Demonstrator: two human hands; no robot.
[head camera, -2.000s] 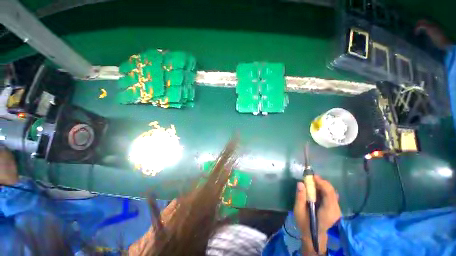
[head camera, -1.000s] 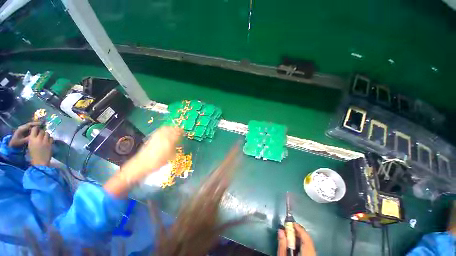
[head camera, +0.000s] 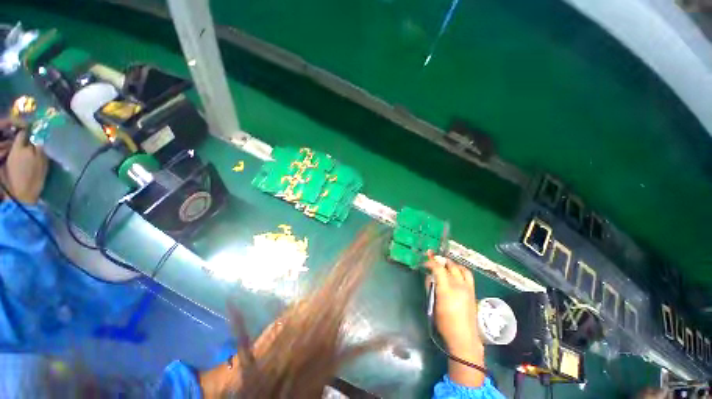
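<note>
The bare green panels (head camera: 418, 231) lie stacked at centre-right. My right hand (head camera: 454, 300) reaches up to their near edge, its fingertips overlapping the lower part; whether they grip a panel is unclear. A thin dark line runs along this hand's left side; I cannot tell if it is the soldering iron or a cord. My left hand (head camera: 275, 331) is mostly hidden behind blurred brown hair strands, so its grip cannot be seen. Orange flex circuits (head camera: 269, 261) lie in a glaring heap at left of centre. Panels with orange strips (head camera: 308, 185) overlap in a stack beyond it.
A white cup (head camera: 496, 320) stands right of my right hand, beside a black soldering station (head camera: 539, 335). Dark trays (head camera: 582, 261) lie far right. A black fan (head camera: 191, 204), a pale post (head camera: 204, 70) and a neighbour's hand (head camera: 26, 165) are at left.
My right hand has moved up from the bench front to the bare panels. My left hand has left the flex heap and drawn back behind the hair. The view has tilted.
</note>
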